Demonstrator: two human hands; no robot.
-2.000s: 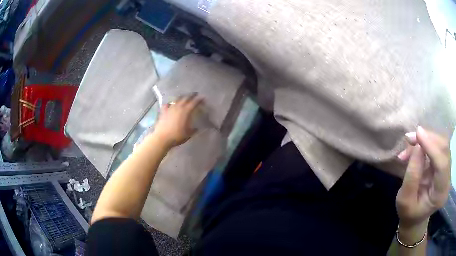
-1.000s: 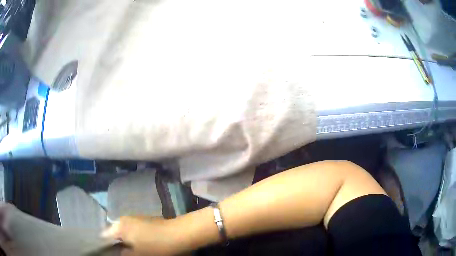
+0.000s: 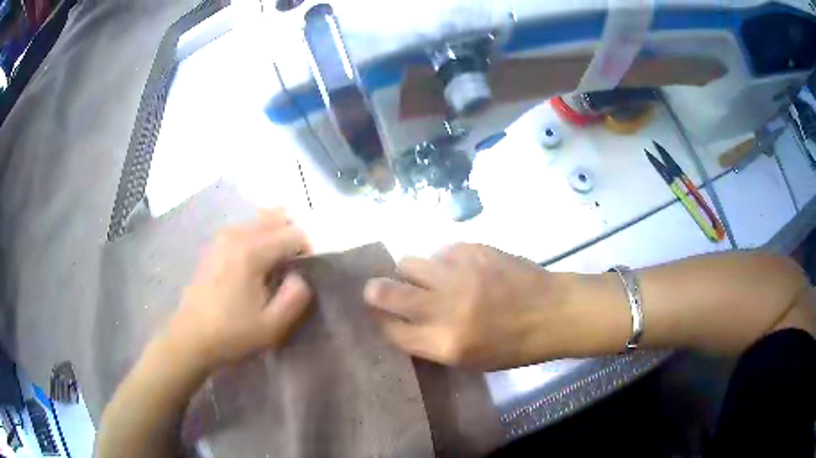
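A brown fabric panel (image 3: 344,376) lies at the table's front edge, its upper corner just in front of the machine's needle area (image 3: 416,183), which is washed out by lamp glare. My left hand (image 3: 246,291) is slightly blurred and pinches the panel's upper left edge. My right hand (image 3: 447,309) holds the panel's upper right edge with curled fingers. Another large brown panel (image 3: 63,197) spreads over the left side of the table.
Thread snips (image 3: 687,192) lie right of the needle area. Bobbins (image 3: 582,179), a red ring-shaped item (image 3: 574,111) and a dark object (image 3: 619,98) lie under the machine arm (image 3: 546,40). A ruler tape (image 3: 582,394) runs along the front table edge.
The view has turned from the pieces beside the table to the needle area. The right hand has come from the lower left up to the table, and both hands now hold a brown panel.
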